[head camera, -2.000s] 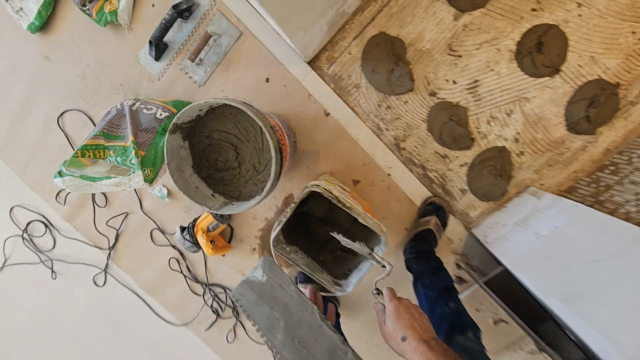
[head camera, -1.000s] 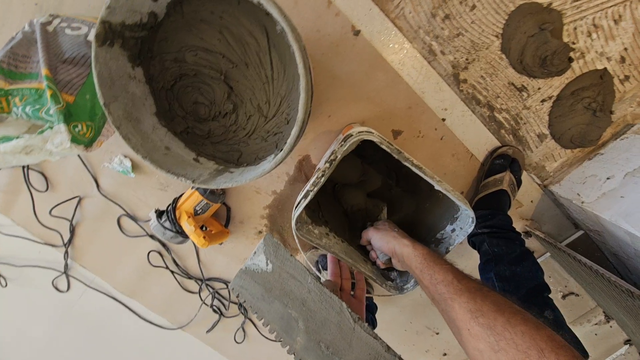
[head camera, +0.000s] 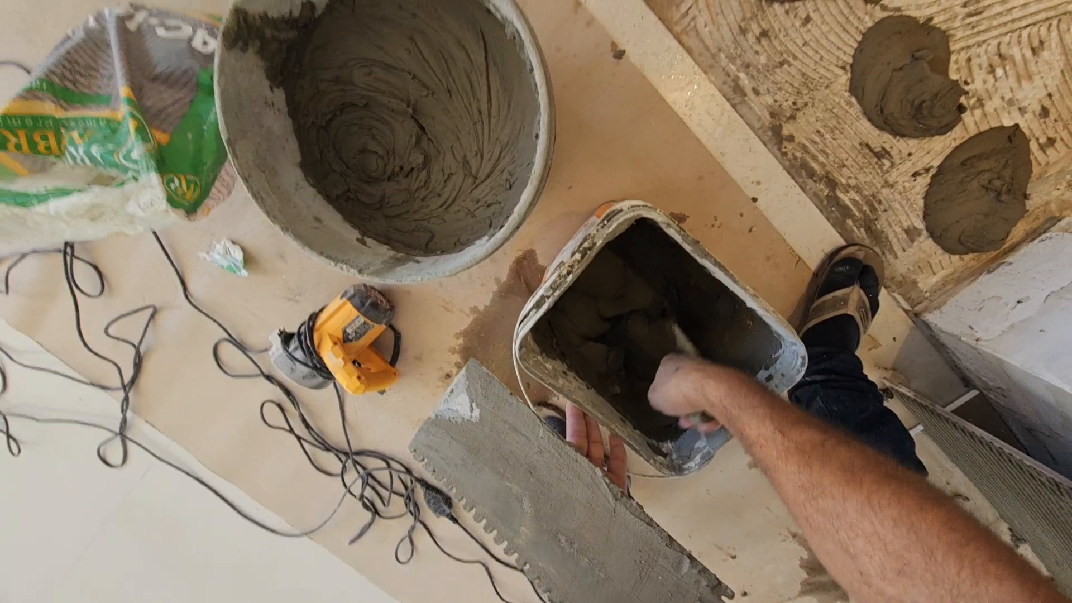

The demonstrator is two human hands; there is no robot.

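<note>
My right hand [head camera: 687, 392] reaches into a square mortar-smeared bucket [head camera: 529, 335] and is closed on the handle of a trowel, whose blade is mostly hidden in the dark grey mortar [head camera: 615, 327]. My left hand [head camera: 596, 442] is at the bucket's lower left side, its fingers showing past the edge of a wide notched trowel [head camera: 536, 494]. That trowel's mortar-coated blade covers the palm, and its handle is hidden. A large round bucket [head camera: 540, 126] of swirled mortar stands to the upper left of the square one.
An orange power tool [head camera: 352, 339] with tangled black cable [head camera: 360, 469] lies at the left, below a green and white bag [head camera: 109, 142]. Mortar dabs [head camera: 909, 75] sit on the ridged floor at the upper right. A sandalled foot [head camera: 837, 293] is beside the square bucket; a combed panel [head camera: 988, 461] leans at the right.
Two seconds ago my right hand held the trowel above the near side of the square bucket; now hand and blade are down inside it. The view has moved closer to the buckets.
</note>
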